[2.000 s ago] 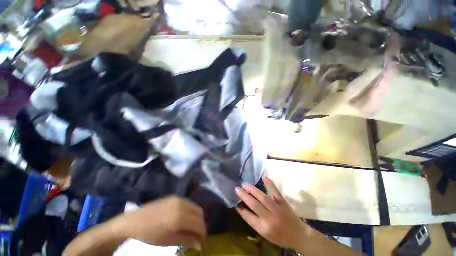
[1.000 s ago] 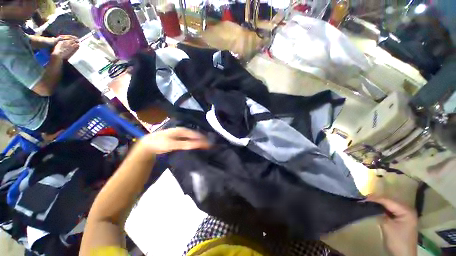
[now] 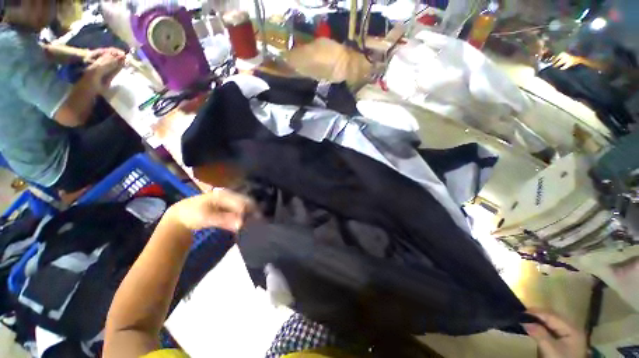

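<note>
A black garment [image 3: 350,266] with light grey panels [image 3: 336,129] is spread across the sewing table and over the lap, its near edge stretched between both hands. My left hand [image 3: 223,210] is at the garment's left edge, slightly blurred, with fingers on the cloth. My right hand [image 3: 557,334] pinches the garment's right corner near the bottom right, partly cut off by the frame's edge. The sewing machine head [image 3: 543,192] stands to the right, beyond the garment. Its needle area is too blurred to tell.
Blue baskets [image 3: 143,175] stand at left, with black and grey garments [image 3: 66,266] heaped there. A person [image 3: 35,105] sits at upper left. A purple device [image 3: 170,45] and a red thread cone [image 3: 242,38] stand at the back. White cloth or plastic [image 3: 455,73] lies behind the garment.
The near part of the garment has been lifted and opened out, covering more of the grey panels. My left hand has moved slightly; my right hand still holds the corner, now a little lower.
</note>
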